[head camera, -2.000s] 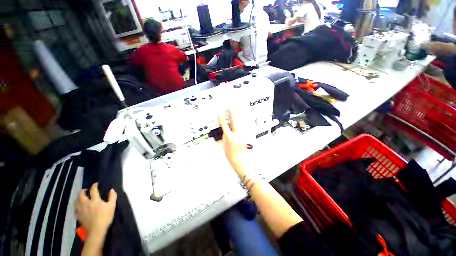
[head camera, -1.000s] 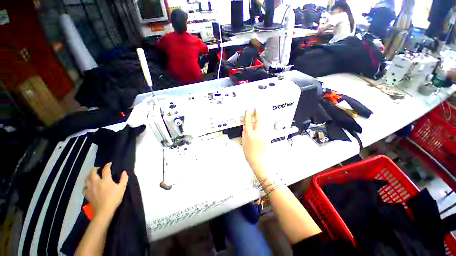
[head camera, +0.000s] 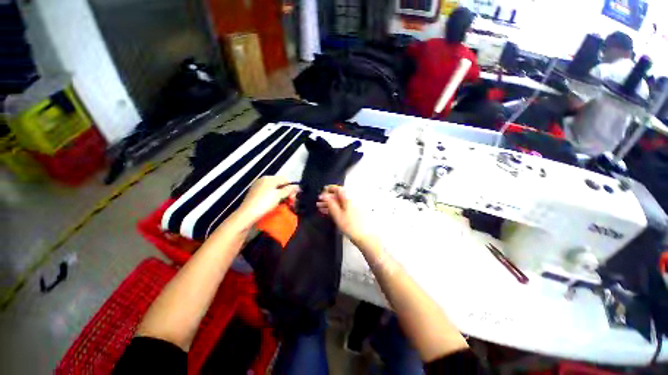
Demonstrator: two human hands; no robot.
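Observation:
A long black cloth piece [head camera: 311,253] lies over the front edge of the white table and hangs down toward the lap. An orange-red patch [head camera: 278,224] shows at its left side. My left hand [head camera: 272,196] holds the cloth's left edge near the orange patch, fingers bent together. My right hand [head camera: 337,205] pinches the cloth's right edge, close to my left hand. The cloth's upper end lies bunched beyond both hands. The fingertips are partly blurred.
The white sewing machine [head camera: 513,176] stands right of the cloth, with red-handled snips [head camera: 507,264] before it. Black-and-white stripes [head camera: 236,172] mark the table's left end. Red baskets [head camera: 121,322] stand below left. A person in red [head camera: 439,69] sits behind.
The view has swung left. My right hand has left the machine head and come to the cloth beside my left hand. The snips now show on the table.

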